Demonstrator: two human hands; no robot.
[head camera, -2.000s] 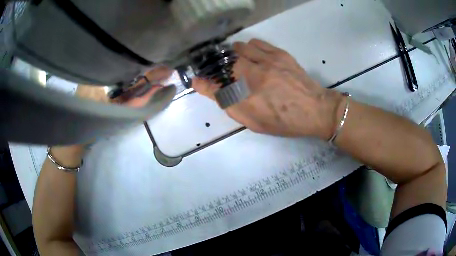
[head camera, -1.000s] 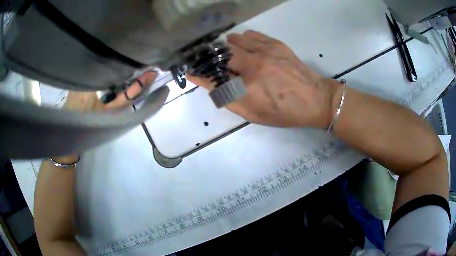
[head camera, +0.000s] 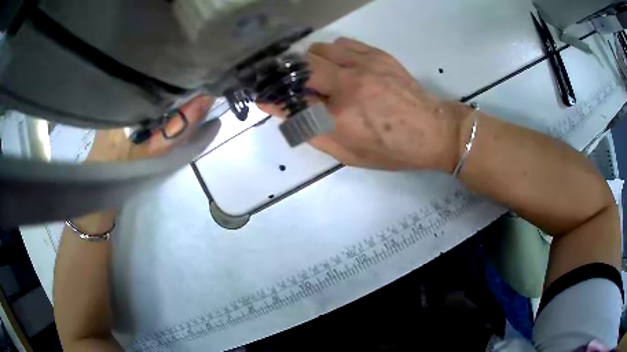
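The grey-white sewing machine head (head camera: 130, 62) covers the upper left of the view. Its tension dial (head camera: 306, 124), with a dark spring and ridged knob, hangs in front of my right hand. My right hand (head camera: 385, 113) lies palm down on the table behind the dial, its fingertips hidden by the machine. My left hand (head camera: 155, 137) is mostly behind the machine head; only some fingers and the wrist with a bracelet show. The needle area and whatever lies under my fingers are hidden. A white sheet with faint lines (head camera: 72, 141) shows in part beside my left hand.
The white machine table (head camera: 206, 275) has a printed ruler along its curved front edge. Slim black pointed snips or tweezers (head camera: 558, 69) lie at the right. Pale green cloth (head camera: 519, 254) hangs below the table at the right. A grey machine part stands at the top right.
The machine head and dial have shifted slightly left and up in view. My left fingers have moved a little left, and my right hand slightly up. Both stay by the machine.
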